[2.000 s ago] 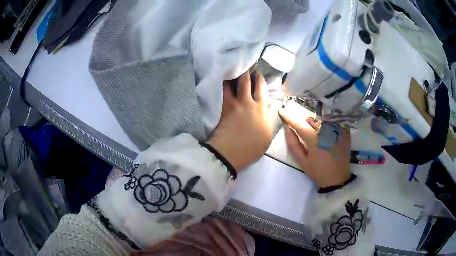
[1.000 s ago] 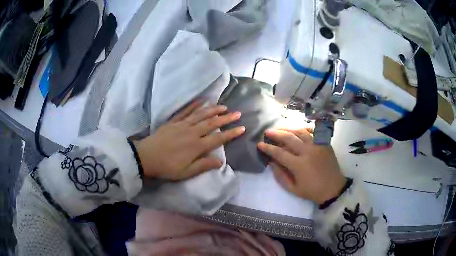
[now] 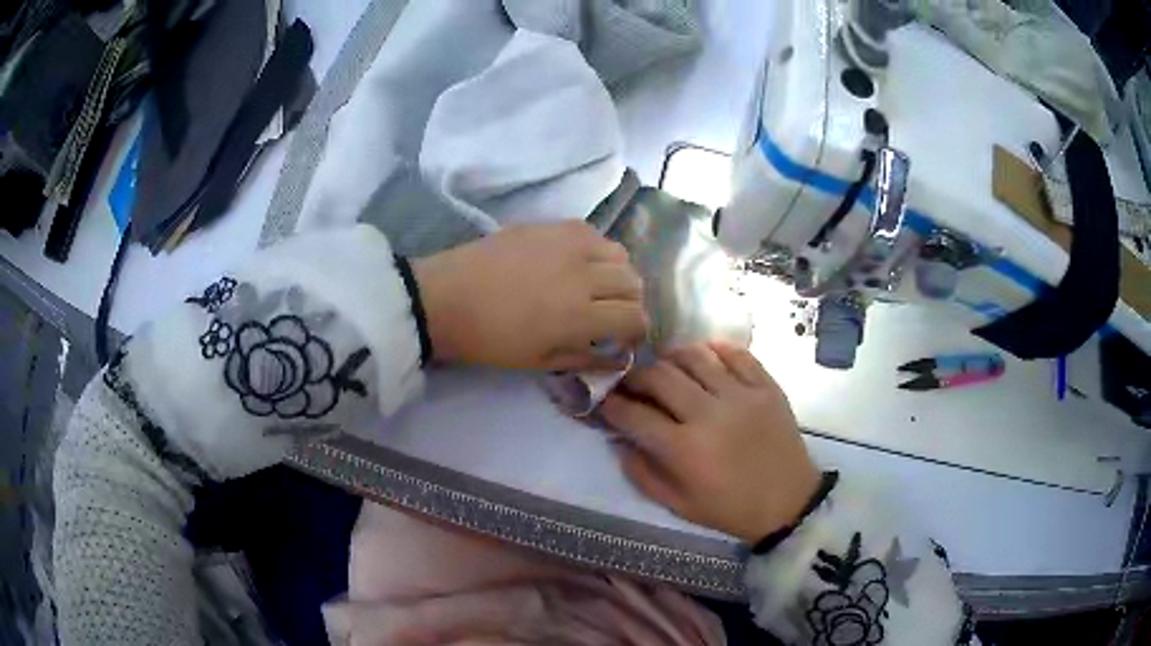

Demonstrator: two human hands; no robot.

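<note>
The grey fabric panel with a whitish side [image 3: 524,126] lies bunched on the table left of the needle area. A smooth darker grey piece [image 3: 669,259] runs from it to the lit presser foot area of the sewing machine [image 3: 808,164]. My left hand [image 3: 543,297] has its fingers curled on the fabric and pinches its near edge, where a small fold shows. My right hand [image 3: 713,435] lies beside it, fingertips at the same fold and on the grey piece's near edge. The fingertips of both hands are partly hidden.
Thread snips [image 3: 950,370] and a blue pen [image 3: 1062,376] lie right of the machine head. A black band [image 3: 1086,252] and brown cardboard [image 3: 1020,189] are on the machine arm. Dark cut pieces [image 3: 208,158] lie at the upper left. The table's grey front edge [image 3: 505,511] curves below my hands.
My left hand has gone from lying flat on the fabric to curled and gripping, further right. My right hand has shifted left and down to the fold. The fabric's near part is drawn up.
</note>
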